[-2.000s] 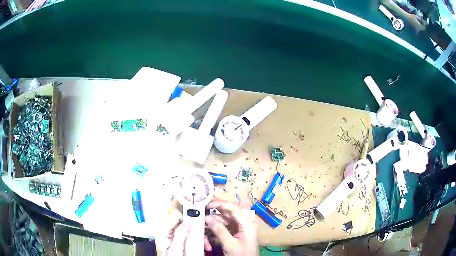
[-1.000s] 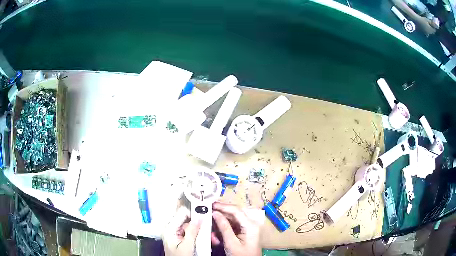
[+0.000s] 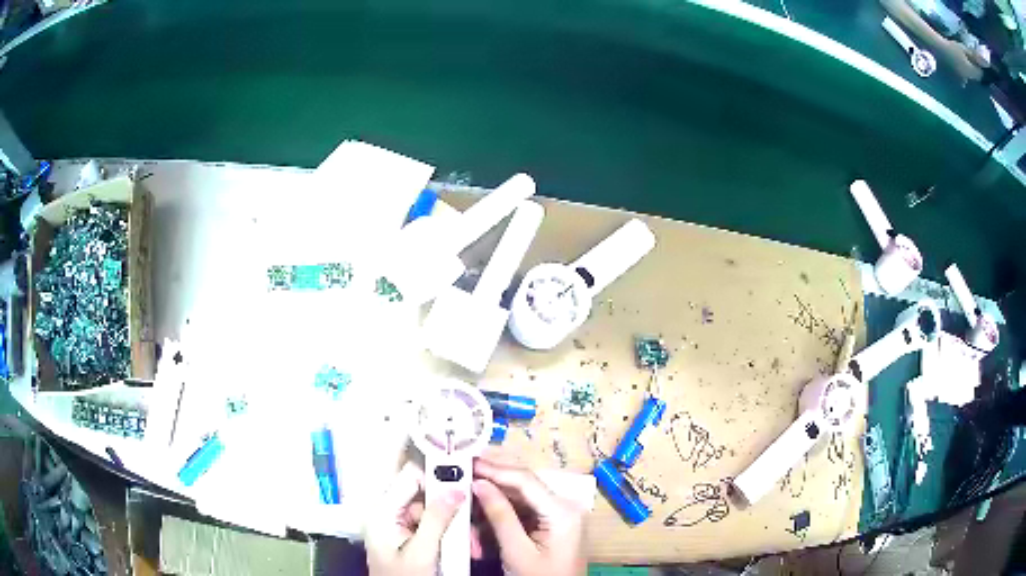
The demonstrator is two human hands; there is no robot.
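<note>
A white handheld fan (image 3: pixel 450 423) is upright at the bottom centre, round head up, dark button hole below it. My left hand (image 3: pixel 407 527) grips its handle from the left, thumb on the front. My right hand (image 3: pixel 524 520) is at the right side of the handle, fingers against its edge; whether it holds a small part is hidden. The handle's lower end is cut off by the picture's edge. Blue cells (image 3: pixel 513 406) lie just right of the fan head.
Another white fan (image 3: pixel 551 302) and white shells (image 3: pixel 507 252) lie behind. Blue cells (image 3: pixel 622 491), small boards (image 3: pixel 650 351) and wire loops are on the cardboard (image 3: pixel 731 304). More fans (image 3: pixel 833 398) lie right. A carton of boards (image 3: pixel 142 293) stands left.
The view has shifted slightly since the oldest frame. My right fingers have closed in against the side of the handle. My left thumb has moved onto the handle's front.
</note>
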